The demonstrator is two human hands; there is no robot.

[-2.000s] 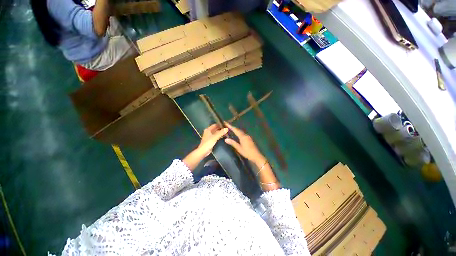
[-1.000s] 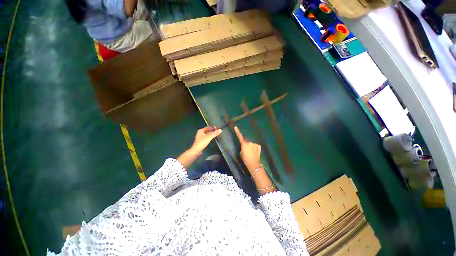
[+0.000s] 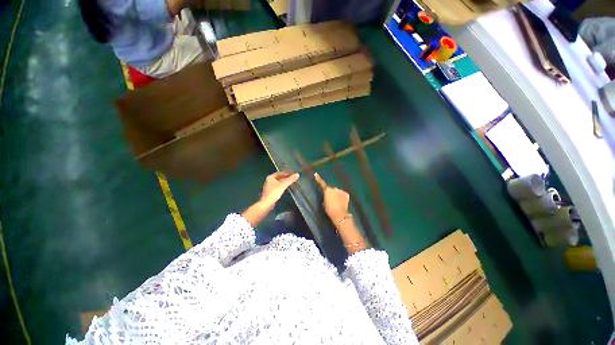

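Note:
A partly built partition grid (image 3: pixel 345 151) stands on edge on the green bench, one strip crossed by several others that look like thin, blurred brown lines. My left hand (image 3: pixel 275 189) is at the near left end of the cross strip, thumb and fingers pinched on it at the bench's edge. My right hand (image 3: pixel 334 200) is beside the nearest crossing strip, index finger pointed out and the other fingers curled. Whether it touches or holds a strip is too blurred to tell.
Left-hand strip stack (image 3: pixel 297 74) lies at the bench's left end, above an open brown carton (image 3: pixel 202 151). Right-hand strip stack (image 3: pixel 445 276) lies near my right elbow. A white shelf (image 3: pixel 533 94) curves along the far side, with a blue bin, papers and rolls. A seated person (image 3: pixel 145 40) is at upper left.
Since two seconds ago, my hands have moved apart, and the strip held between them now stands among the grid's crossing strips. Over the last second the hands barely moved; the view shifted slightly.

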